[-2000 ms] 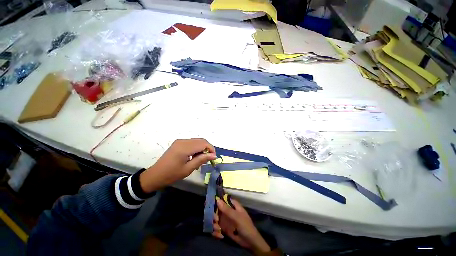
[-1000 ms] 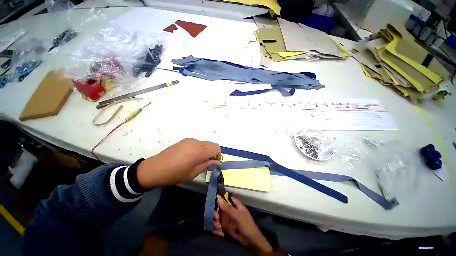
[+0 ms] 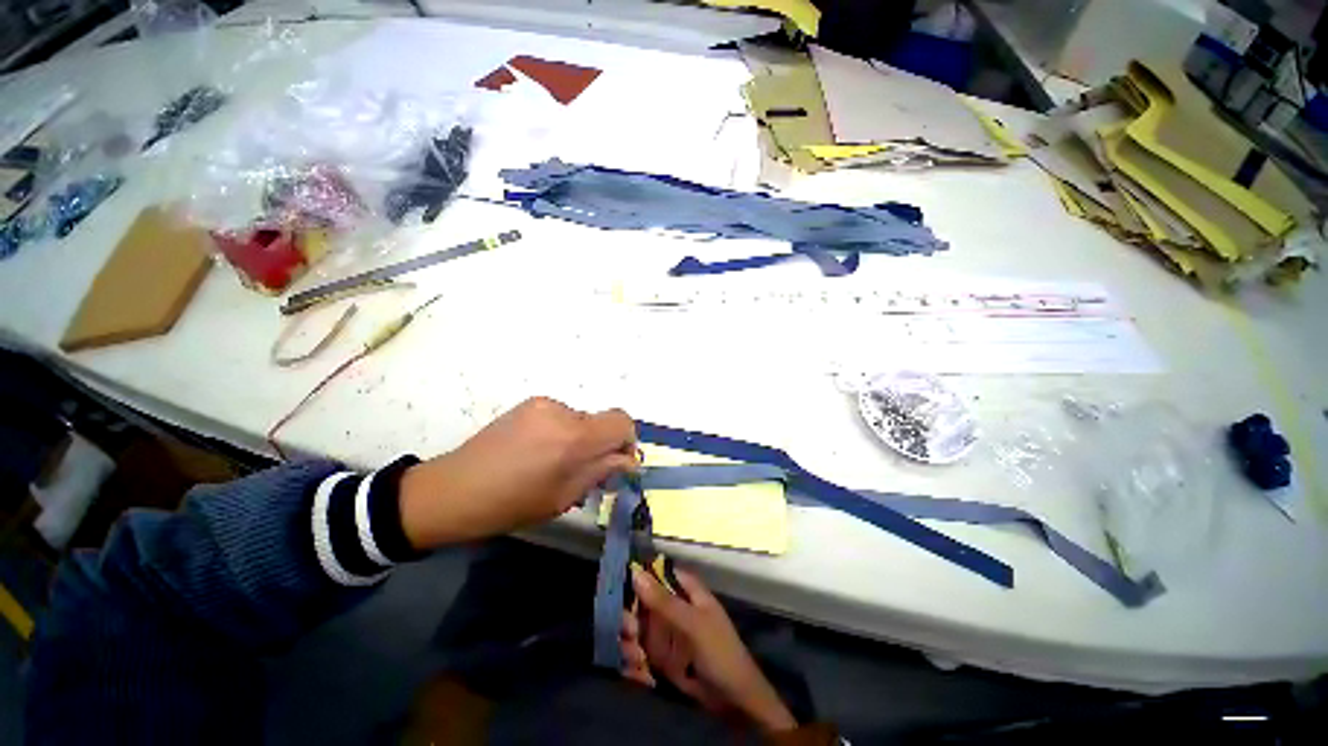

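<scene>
My left hand [image 3: 532, 469] pinches the end of a grey-blue strip [image 3: 615, 583] at the table's near edge. My right hand [image 3: 692, 641] is below it, closed around pliers [image 3: 660, 570] with yellow handles; their dark jaws point up at the strip near my left fingertips. The strip's free part hangs down beside the pliers. Any small fitting between my fingers is too small to tell. A yellow card [image 3: 718, 516] lies under the hands' work. A dark blue strip [image 3: 874, 522] and a grey-blue strip [image 3: 1005, 513] run from it to the right.
A round dish of metal fittings [image 3: 918, 418] and a crumpled clear bag [image 3: 1165, 488] lie to the right. Blue scraps [image 3: 728, 219] and a marked paper sheet [image 3: 1020, 343] lie beyond. A thin tool [image 3: 382, 338], a tan block [image 3: 139, 280] and stacked cards [image 3: 1180, 175] lie around.
Two seconds ago, a small yellowish thing showed at my left fingertips; now it is not seen. My left hand has turned slightly over the strip end. The right hand has hardly moved.
</scene>
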